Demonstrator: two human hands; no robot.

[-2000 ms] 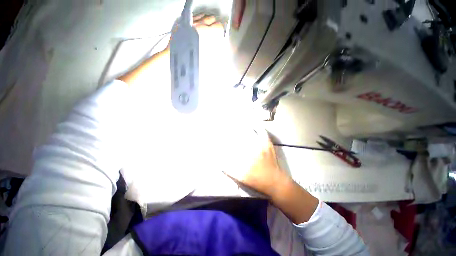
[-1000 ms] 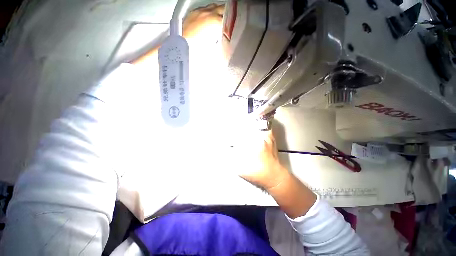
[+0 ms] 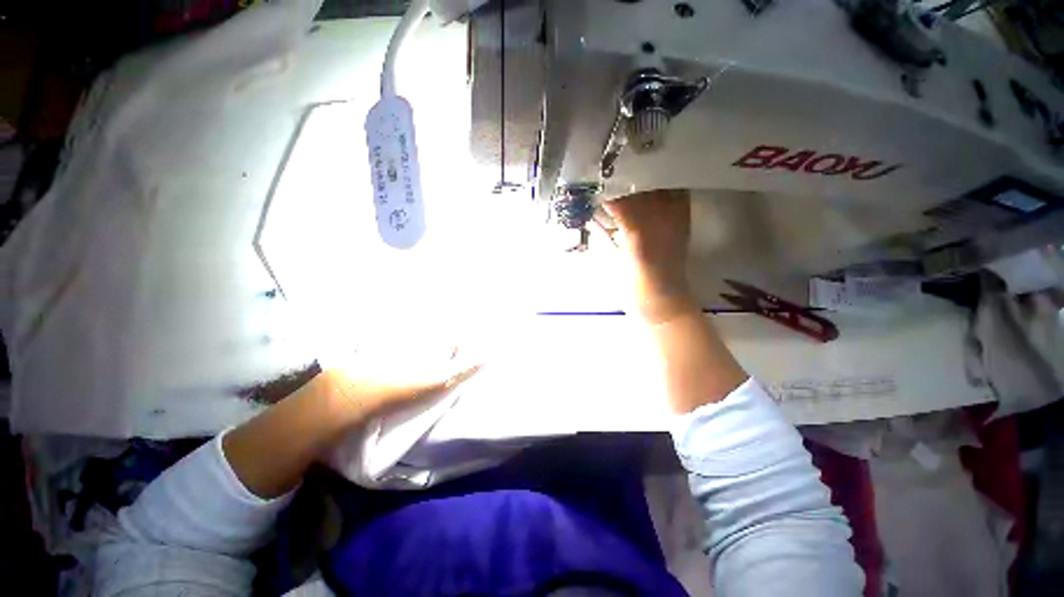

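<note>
A pale fabric piece hangs over the table's front edge at my left hand; its upper part is washed out by the lamp. My left hand lies on this cloth near the front edge, fingers partly lost in glare; I cannot tell its grip. My right hand is beside the presser foot, under the head of the sewing machine, with fingertips near the needle area. Whether it holds anything is hidden by glare and the machine.
The sewing lamp hangs left of the needle. Red-handled snips lie right of my right wrist, near a white paper label. A wide pale cloth covers the table's left. Red bins with pale pieces stand below right.
My left hand has come back from the far side of the table to the front edge. My right hand has moved up beside the presser foot. The view has shifted, showing more of the machine.
</note>
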